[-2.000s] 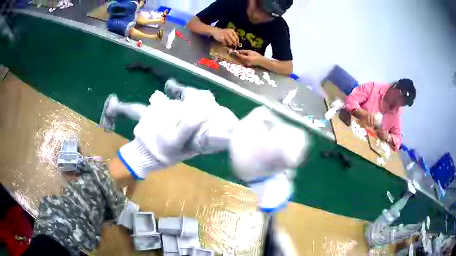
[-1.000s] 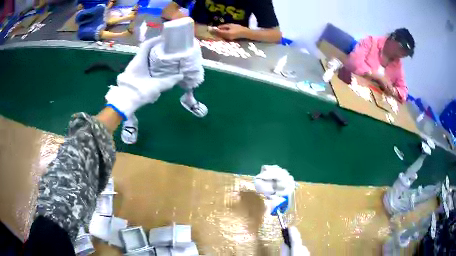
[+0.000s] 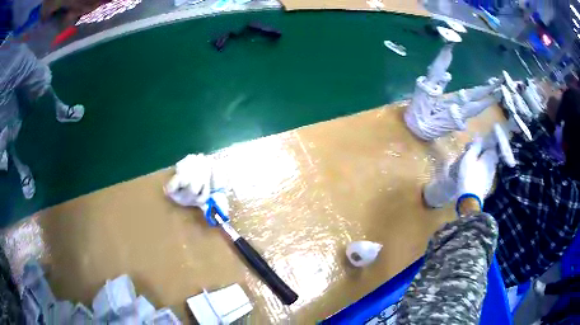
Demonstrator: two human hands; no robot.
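A pale grey leg-and-shorts section (image 3: pixel 439 184) lies at the bench's right side, one sandalled foot pointing up. My right hand (image 3: pixel 477 168), in a white blue-cuffed glove, is closed around its leg part. The padded hammer (image 3: pixel 261 270) lies on the bench, its white-wrapped head to the upper left. Another leg-and-shorts section (image 3: pixel 28 73) is at the left edge, over the green belt, cut off by the frame. My left hand is out of the picture; only a bit of sleeve shows at the lower left edge.
Waist inserts (image 3: pixel 117 301) lie at the lower left, one (image 3: pixel 219 305) apart. A small white rounded piece (image 3: pixel 364 252) lies near the front edge. Other leg sections (image 3: pixel 432 114) stand at the far right, beside a person in a checked shirt. Black objects (image 3: pixel 248 33) lie on the belt.
The view has swung right. My right hand has let go of the hammer and moved right to a leg section. The section held by my left hand is now at the left edge.
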